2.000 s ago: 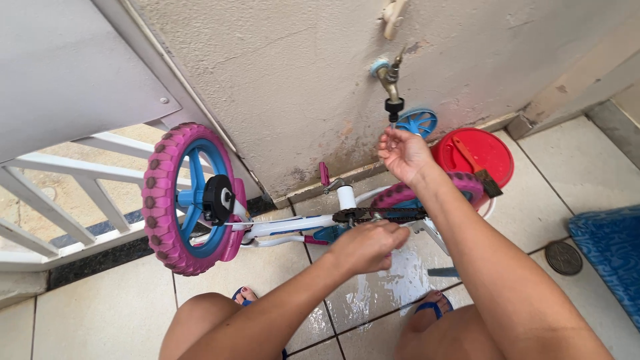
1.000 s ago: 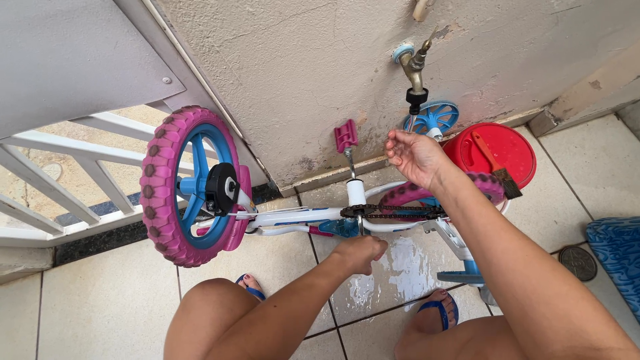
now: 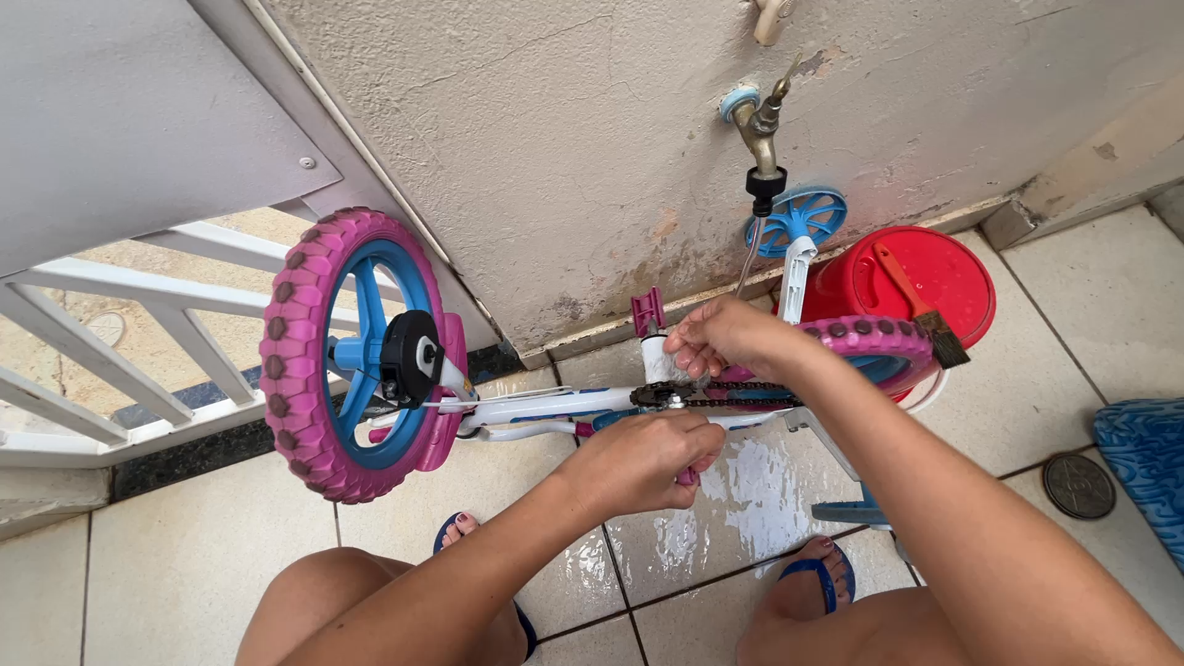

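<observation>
A small child's bicycle lies upside down on the tiles, its pink and blue wheel (image 3: 356,356) at the left. My left hand (image 3: 652,462) grips a pink pedal, mostly hidden by the fingers, beside the crank and chain (image 3: 731,396). Just above the chain, my right hand (image 3: 726,340) is held with bent fingers by the white bottom bracket shell (image 3: 659,361); whether it holds anything cannot be told. The other pink pedal (image 3: 647,312) points up toward the wall. Behind the right hand, a thin stream of water falls from the brass tap (image 3: 760,139).
A red bucket (image 3: 832,277) stands by the wall, with a paintbrush (image 3: 906,287) on its red lid. Blue training wheels (image 3: 800,222) flank the rear wheel. A floor drain (image 3: 1079,485) and blue patterned item (image 3: 1147,462) are at the right. A white gate (image 3: 203,333) borders the left.
My right hand has moved down and left from near the tap's water to the bicycle's bottom bracket. The pink pedal near the wall has changed its angle.
</observation>
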